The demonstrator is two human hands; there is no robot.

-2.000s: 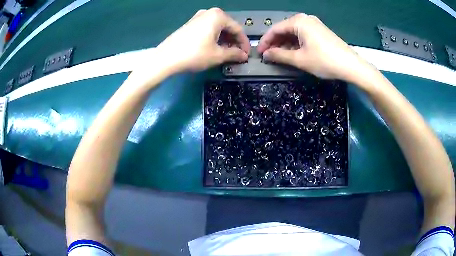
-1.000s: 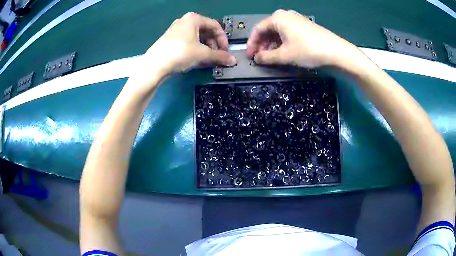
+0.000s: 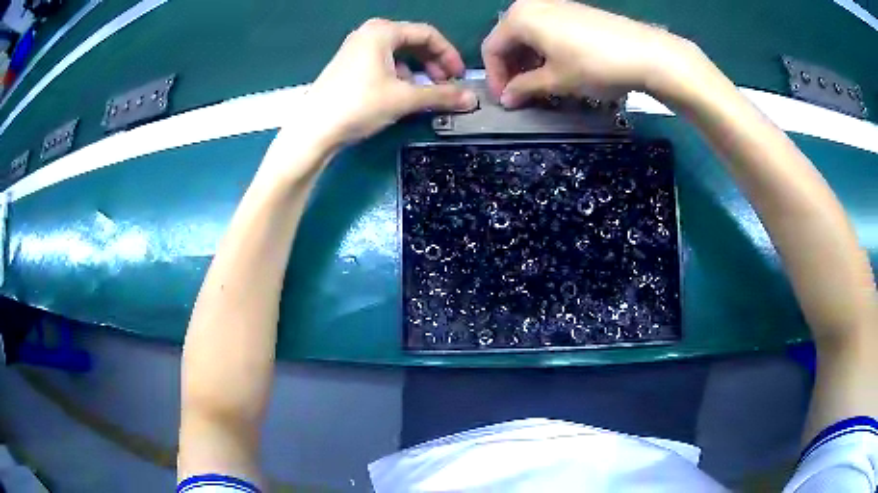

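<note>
A flat grey block (image 3: 539,119) lies across the white strip, just beyond a shallow black tray (image 3: 539,250) full of small shiny black rings. My left hand (image 3: 390,87) is at the block's left part, its thumb tip on the surface and its fingers curled. My right hand (image 3: 554,58) is over the block's middle, thumb and index finger pinched close to the surface. The fingertips of both hands are close together. Whether a ring is between them is too small to tell. Round posts show partly beside my right hand.
More grey blocks lie on the dark green belt, to the left (image 3: 140,102) and at the far right (image 3: 825,87). The white strip (image 3: 231,117) runs between the belt and the glossy green bench (image 3: 125,241). Blue and red items show at the far left edge.
The block that lay on the belt behind my hands no longer shows there. The belt blocks sit further right in the picture. My hands remain at the near block, my right hand slightly further forward.
</note>
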